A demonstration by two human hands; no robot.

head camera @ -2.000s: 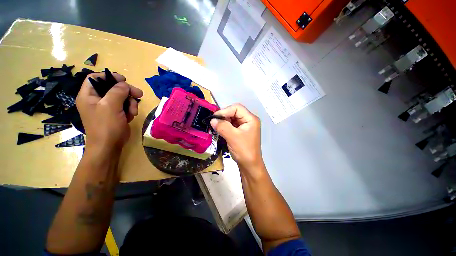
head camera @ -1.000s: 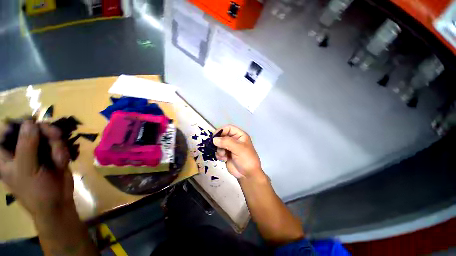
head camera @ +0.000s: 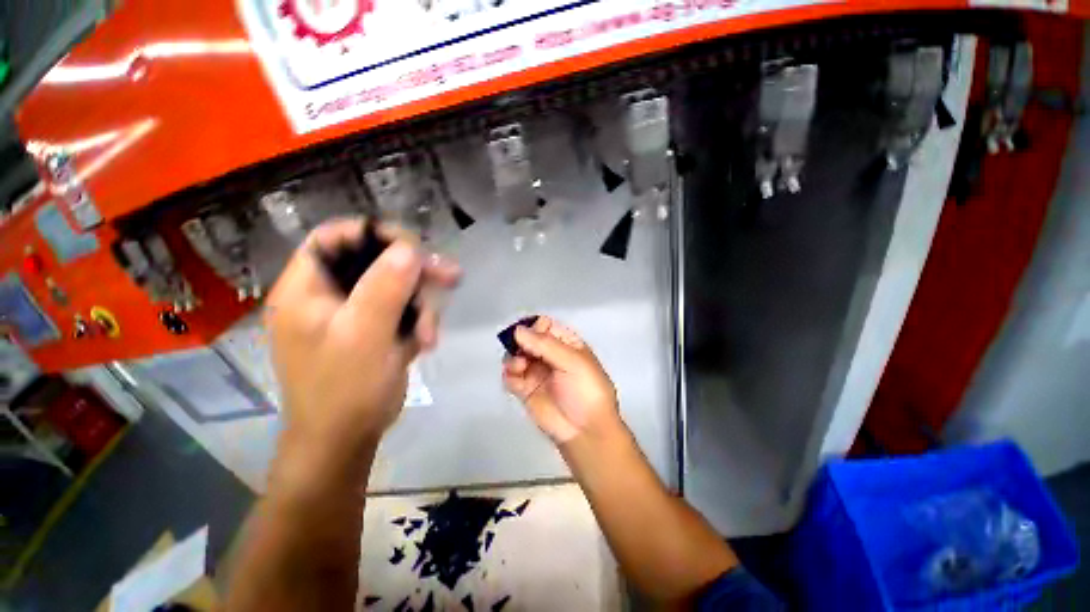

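My left hand (head camera: pixel 347 317) is raised at the left centre, blurred, closed around several black pieces (head camera: pixel 356 261). My right hand (head camera: pixel 559 377) holds one small black piece (head camera: pixel 514 336) between thumb and fingers, in front of the grey panel. A row of silvery hanging clips (head camera: pixel 516 179) runs under the orange hood above both hands. A black triangular piece (head camera: pixel 618 236) hangs at one clip, and smaller black pieces show near others. Small black triangles (head camera: pixel 454 534) lie heaped on the pale ledge (head camera: pixel 562 544) below.
The orange hood (head camera: pixel 179 90) with a white printed banner spans the top. A blue plastic crate (head camera: pixel 855 526) with clear bags inside stands at the lower right. A dark opening lies right of the grey panel (head camera: pixel 598 293). A white sheet (head camera: pixel 161 574) shows at the lower left.
The view has swung from the table and pink fixture to the hanging clips. My right hand has left the fixture and ledge with a black piece. My left hand has moved from the table pile, still holding pieces.
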